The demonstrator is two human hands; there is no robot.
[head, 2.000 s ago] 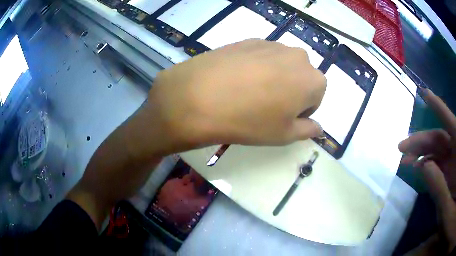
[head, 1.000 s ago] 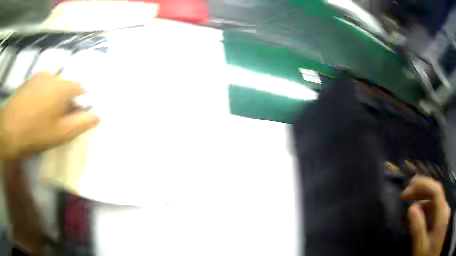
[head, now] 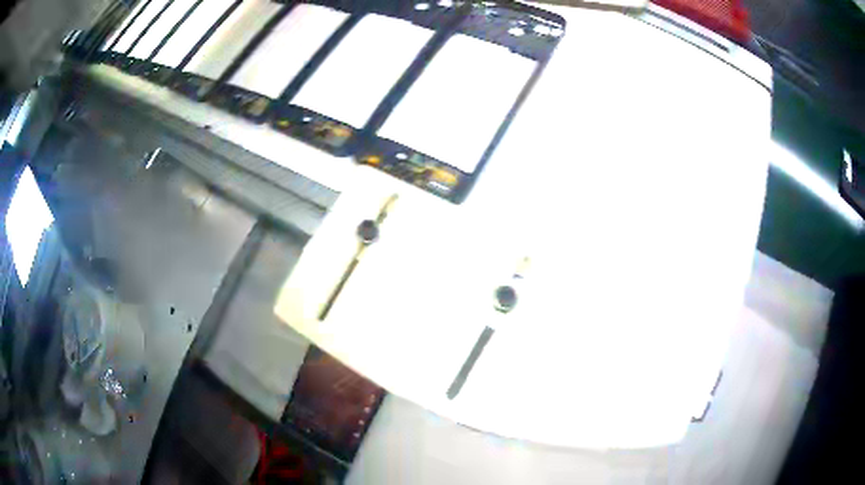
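Several phone middle frames [head: 471, 194] lie side by side in a row on the white infeed belt [head: 607, 142], from the upper left to the upper middle. They are thin and black with large windows showing white, and gold or orange spots at their near ends. The cream-white guide plate [head: 417, 284] lies on the near side of the row, with two slot screws [head: 506, 297] in narrow slots. Neither my left hand nor my right hand is in the picture.
A smartphone [head: 332, 403] with a dark red-tinted screen lies below the guide plate, near a red cable [head: 277, 458]. Grey machine housing [head: 142, 237] is at left. Part of the red plastic tray [head: 707, 14] shows at the top right. A dark green surface [head: 806, 218] is at right.
The view swung right and then back left. My left hand, earlier over the frames, and my right hand, earlier at the right edge, are both out of the picture now.
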